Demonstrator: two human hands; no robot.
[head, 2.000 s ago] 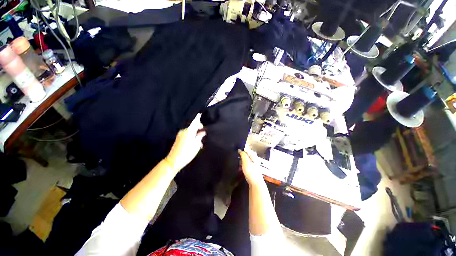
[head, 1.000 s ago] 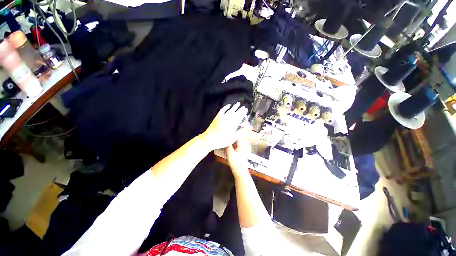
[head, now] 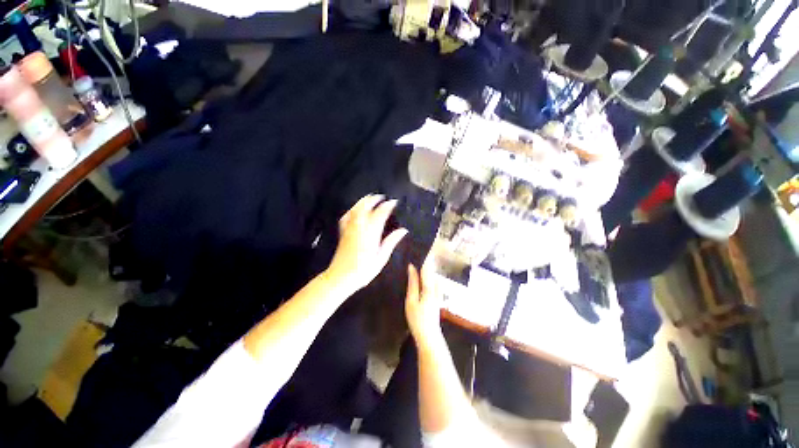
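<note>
Black cloth [head: 396,249] lies at the left edge of the white overlock machine [head: 517,188] and runs down over the table's front. My left hand [head: 364,243] rests on the cloth left of the machine, palm down, with thumb and fingers apart. My right hand [head: 422,302] is at the cloth's right edge, by the table's front left corner. Its fingertips touch the cloth edge, but whether they pinch it is hidden. A large dark heap of cloth [head: 254,166] spreads left of and behind the machine. The needle area is blurred.
Dark thread cones [head: 740,188] stand on pale discs at the right. A dark strap [head: 508,308] crosses the white table top [head: 561,328]. At the left, a curved table [head: 88,162] holds a pink cylinder [head: 39,122]. Yellow-tan cardboard [head: 74,367] lies on the floor.
My hands were close together at the machine's edge one second ago. My left hand has moved left and its fingers have spread; my right hand has moved slightly down. Black cloth now covers the table's left corner.
</note>
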